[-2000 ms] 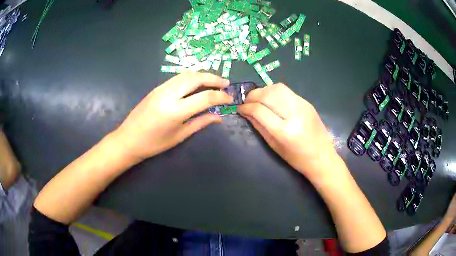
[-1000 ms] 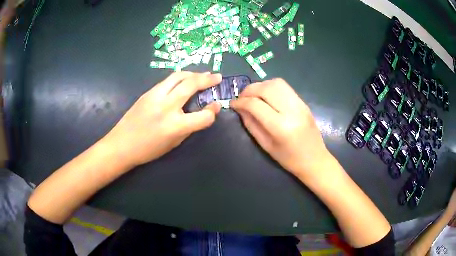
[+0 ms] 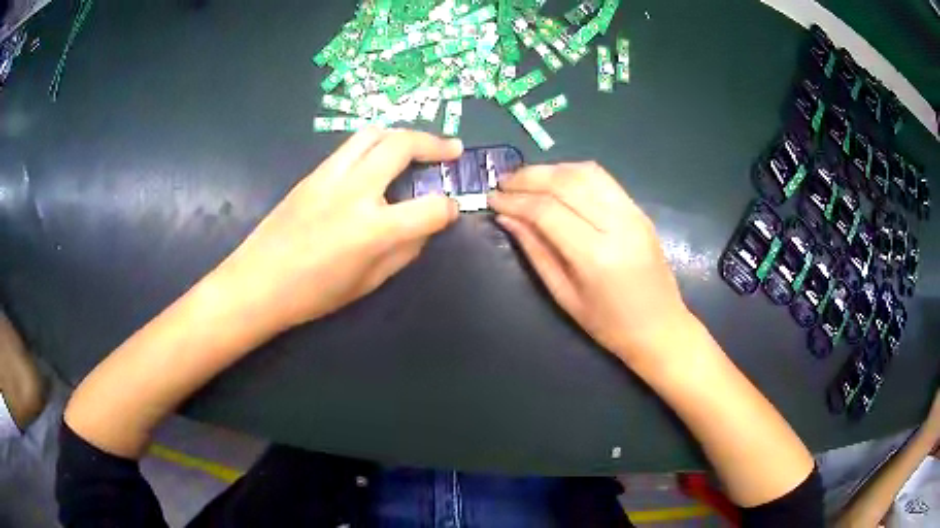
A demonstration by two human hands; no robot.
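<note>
A black oblong plastic housing (image 3: 470, 173) with silvery bars lies on the dark green table below the heap of boards. My left hand (image 3: 345, 222) grips its left part, index finger on the far edge and thumb on the near edge. A circuit board (image 3: 472, 202), looking pale here, lies along the housing's near edge between my fingertips. My right hand (image 3: 582, 242) has its thumb and fingers closed at the board's right end and the housing's right side. The fingertips partly hide both parts; whether the board is seated cannot be told.
A heap of green circuit boards (image 3: 438, 62) lies beyond my hands. Rows of black housings with green stripes (image 3: 794, 258) lie at the right. Thin green wires (image 3: 70, 46) lie at far left. The table has a white strip (image 3: 881, 57) at far right. Other people's arms show at both side edges.
The housing was mostly covered by my fingers, with a green board at its near edge; now more of it shows and the board looks pale. Both hands stay around it.
</note>
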